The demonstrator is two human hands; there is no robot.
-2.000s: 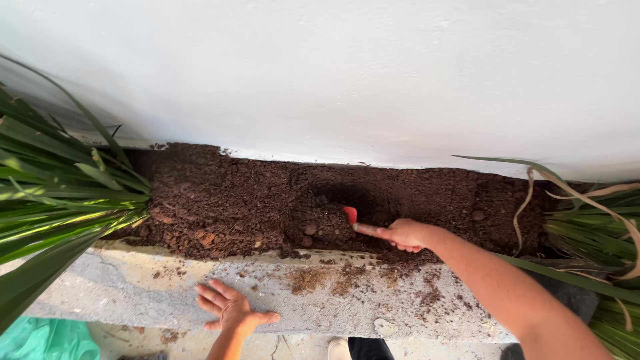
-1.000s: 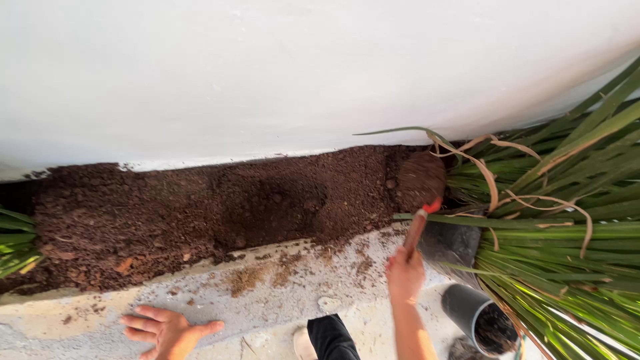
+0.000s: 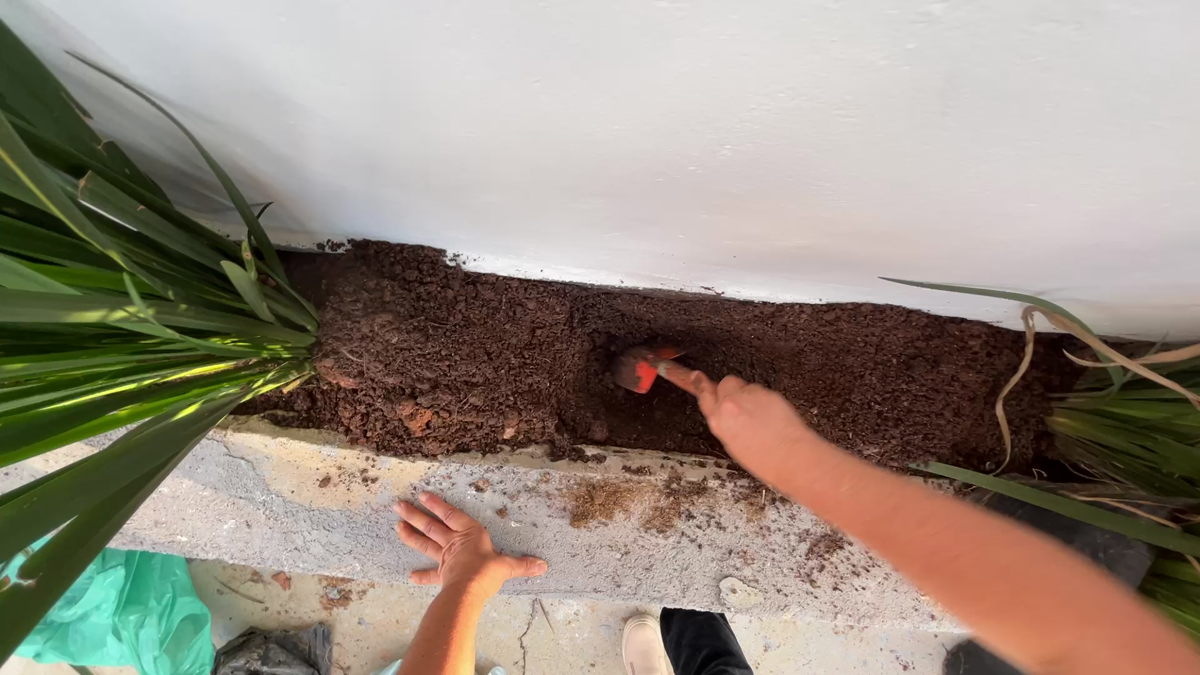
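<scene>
My right hand (image 3: 755, 422) is closed around the handle of a small hand trowel (image 3: 645, 369) with a red-orange and dirt-covered blade. The blade sits in a hollow in the dark brown soil (image 3: 450, 347), near the middle of a narrow planting bed. My left hand (image 3: 461, 551) rests with fingers spread on the rough concrete ledge (image 3: 319, 506) in front of the bed and holds nothing. The tip of the blade is partly hidden in the hollow.
A white wall (image 3: 600, 141) runs behind the bed. Long-leaved plants stand at the left (image 3: 141, 328) and right (image 3: 1125, 431). Below the ledge lie a green plastic bag (image 3: 122, 609) and a black bag (image 3: 274, 652); a shoe (image 3: 645, 645) shows there. Loose soil is scattered on the ledge.
My right hand has brought the trowel from the bed's right end, beside the plant, back to the middle hollow. My left hand remains over the ledge. The view has swung left.
</scene>
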